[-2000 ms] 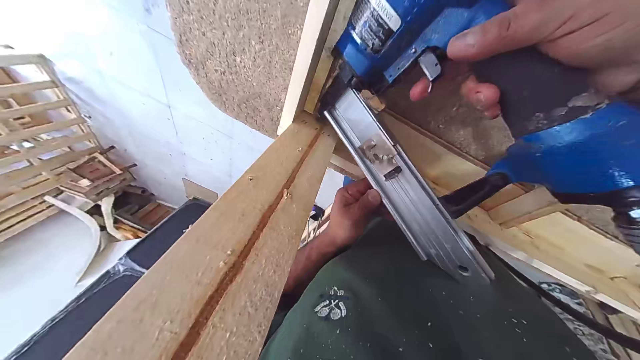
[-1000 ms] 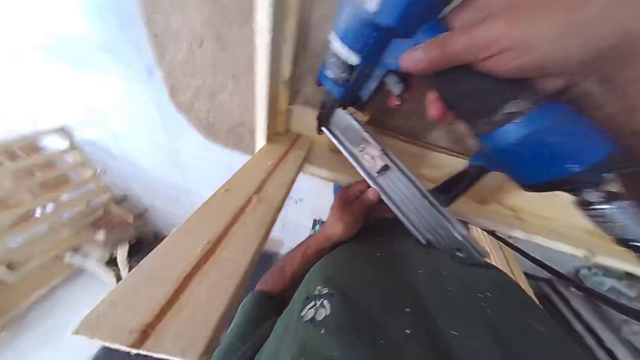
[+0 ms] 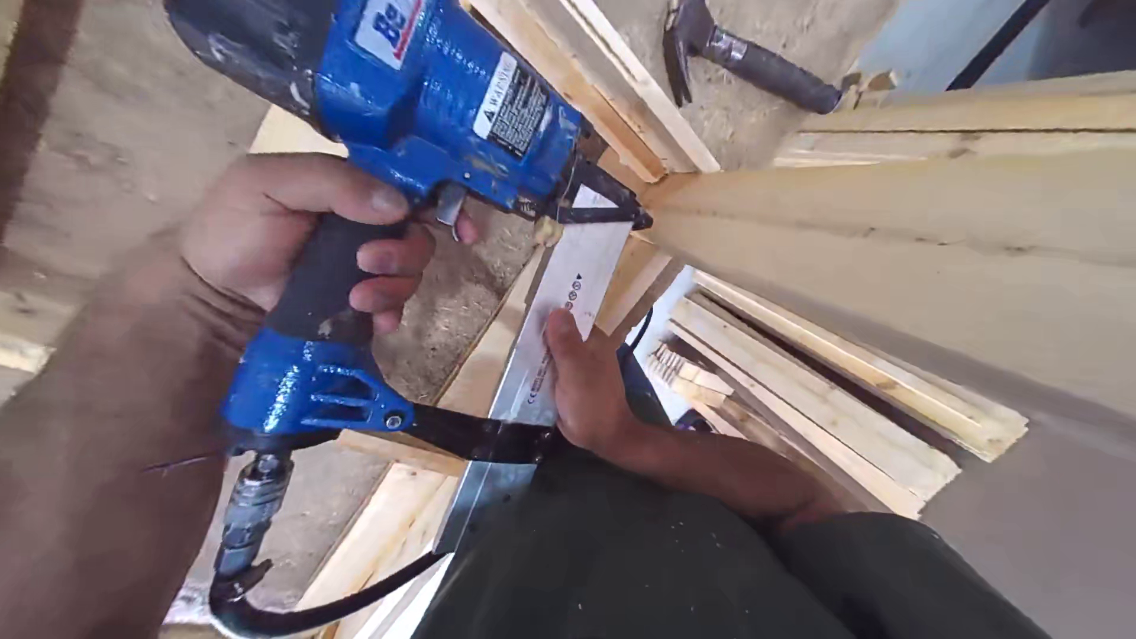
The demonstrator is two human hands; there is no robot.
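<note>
My left hand [image 3: 319,231] is wrapped around the black grip of a blue pneumatic nailer [image 3: 444,98], with a finger by its metal trigger. The nailer's black nose [image 3: 641,216] is at a corner where wooden boards meet, close to the end of a wide board [image 3: 887,240]. From the nose, the long silver magazine [image 3: 532,373] slopes down to my torso. The thumb of my right hand [image 3: 590,382] lies over the magazine's edge; its other fingers are mostly hidden. An air hose [image 3: 355,603] hangs from the coupling under the grip.
A claw hammer [image 3: 754,67] with a dark handle lies on a brownish panel [image 3: 799,35] at the top. Long wooden strips [image 3: 825,382] are stacked at lower right. More frame boards [image 3: 399,515] run beneath the nailer. Green cloth [image 3: 674,568] covers my torso.
The nailer has passed from my right hand to my left, and its nose now points right. My right hand is now at the magazine, where my left was. The view has swung widely.
</note>
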